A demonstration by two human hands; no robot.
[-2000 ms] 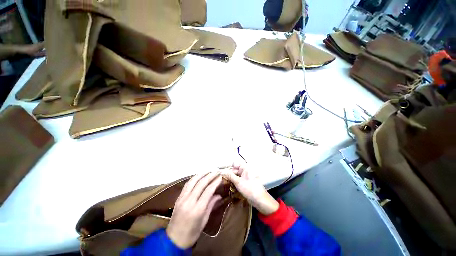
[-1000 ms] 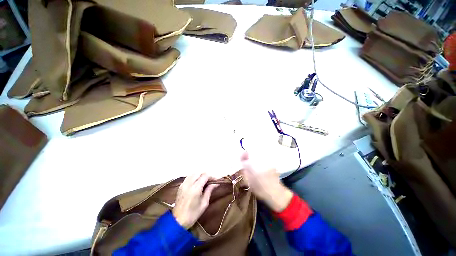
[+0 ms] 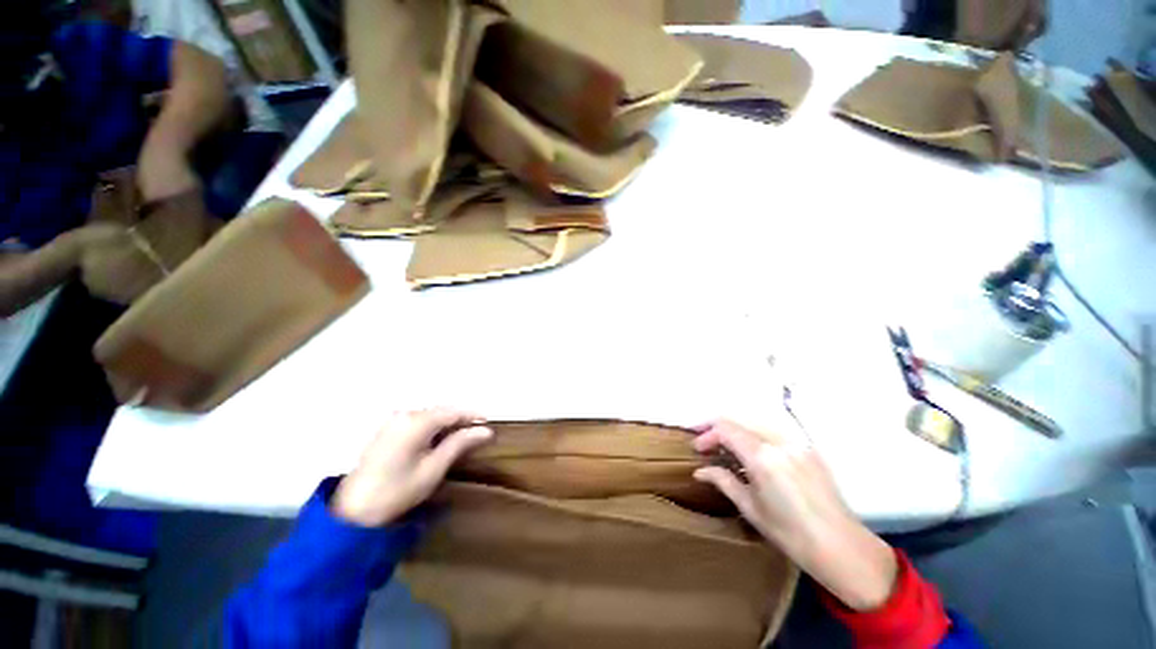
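A brown bag body [image 3: 596, 571] lies at the table's front edge, its mouth partly open at the top. The darker lining shows through the mouth, with a straight seam line across it. My left hand [image 3: 412, 467] holds the mouth's left end between thumb and fingers. My right hand [image 3: 789, 497] is at the mouth's right end, thumb and fingers on the edge. The bag's lower part is cut off by the picture's edge.
Dark-red snips [image 3: 905, 363] lie at right beside a slim flat tool [image 3: 1001, 403], a yellowish block [image 3: 934, 427] and a tool cup [image 3: 1008, 332]. A bag pile [image 3: 533, 140] stands at back left. A single bag [image 3: 235, 304] lies at the left edge near another person's arms [image 3: 178, 140].
The view has swung left, showing another person. My hands have moved apart from the bag's right inner side to the two ends of its mouth. The bag now lies squarer in front of me.
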